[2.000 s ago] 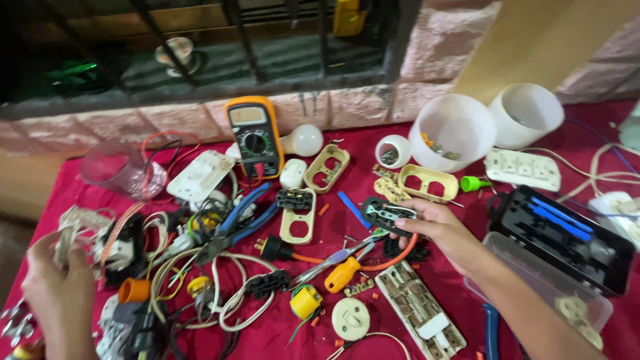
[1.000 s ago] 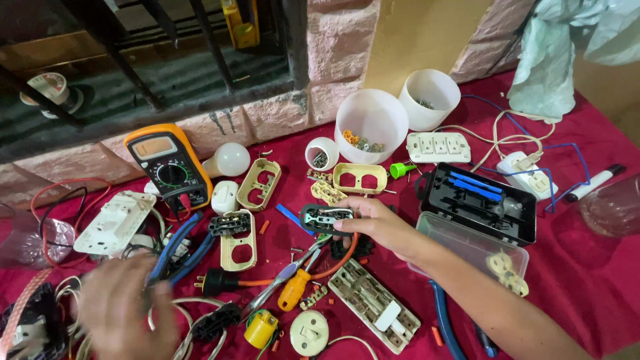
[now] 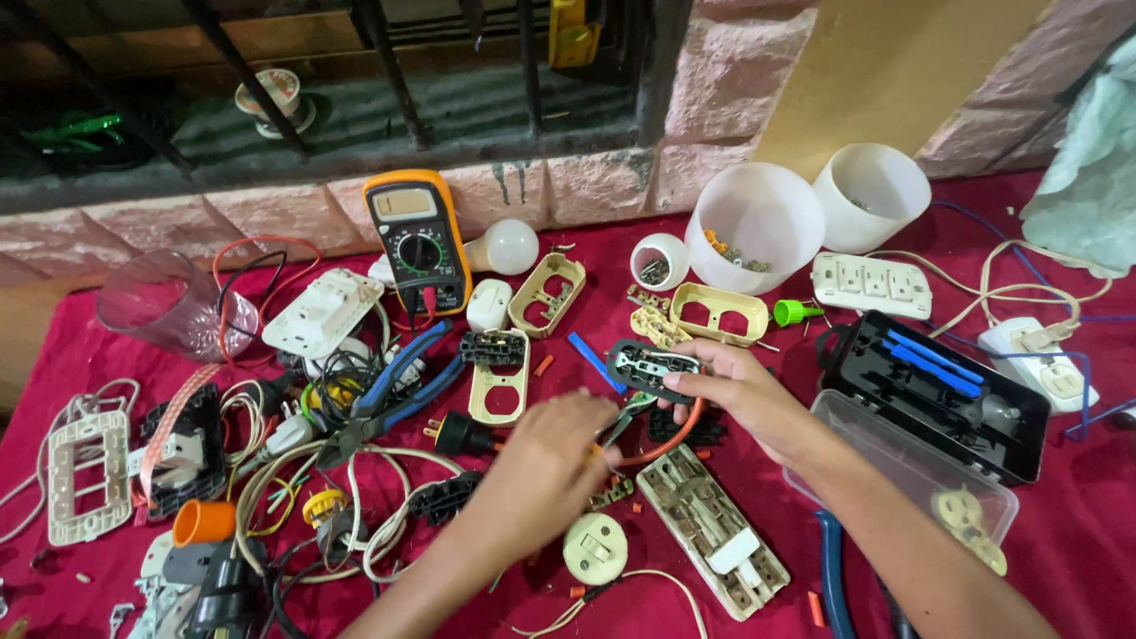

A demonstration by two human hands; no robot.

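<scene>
My right hand [image 3: 741,390] grips an opened black outlet housing [image 3: 652,366] with metal contacts inside; an orange cord [image 3: 674,437] runs from it. Left of it, my left hand [image 3: 555,457] is blurred over the cord and a tool whose metal part shows beside the fingers; whether it grips the tool cannot be made out. A black plug with brass prongs [image 3: 461,435] lies left of that hand. Cream outlet shells [image 3: 497,395] and a blue plastic strip [image 3: 596,362] lie behind the hands. Below them are a round cream switch [image 3: 595,549] and a long opened outlet strip [image 3: 710,532].
An orange multimeter [image 3: 417,240] leans on the brick wall beside a light bulb [image 3: 510,247]. Blue-handled pliers [image 3: 390,382] and tangled wires lie left. White tubs [image 3: 754,226], a black parts case [image 3: 941,399] and a white power strip [image 3: 872,284] are at the right.
My left hand has come from the cluttered left side to the middle, beside the housing. My right hand still holds the black housing. The view has shifted.
</scene>
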